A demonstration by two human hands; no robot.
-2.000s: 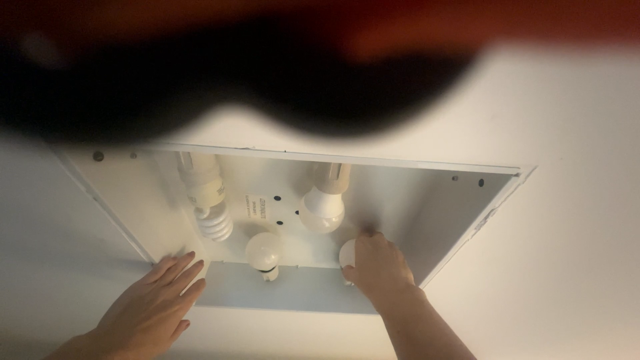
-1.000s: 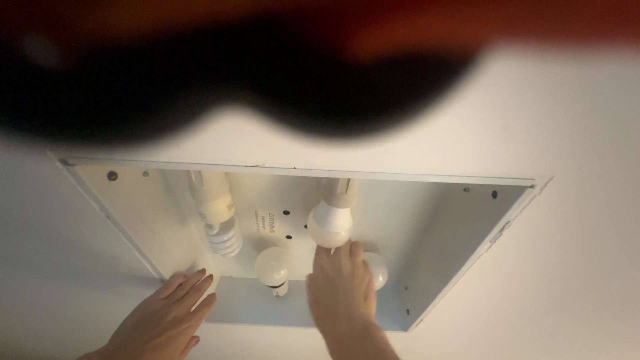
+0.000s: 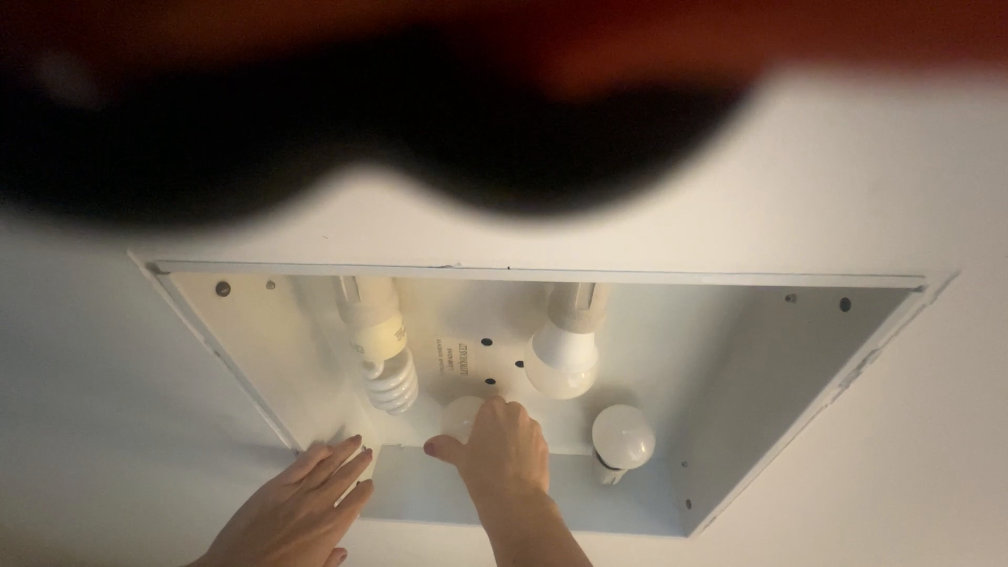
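Above me is a recessed metal light fixture [image 3: 543, 276] with several bulbs in it. My right hand [image 3: 504, 453] is around a round white bulb [image 3: 461, 417] near the fixture's lower edge, its thumb on the left side; the fingers hide part of the bulb. My left hand [image 3: 303, 500] rests with spread fingers against the lower left corner of the fixture and holds nothing. A spiral fluorescent bulb [image 3: 391, 382] sits in a socket at the upper left. A white bulb [image 3: 561, 362] is in the upper right socket, and another round bulb [image 3: 624, 437] is at the lower right.
The fixture is set in a white ceiling [image 3: 890, 173], with a rough edge along its right side. Its back plate has dark holes and a label [image 3: 453, 358] with writing. A blurred dark and red shape [image 3: 394, 118] covers the top of the view.
My right hand has moved left, from the lower right bulb, past the middle, to the lower left bulb. My left hand has stayed at the fixture's lower left corner.
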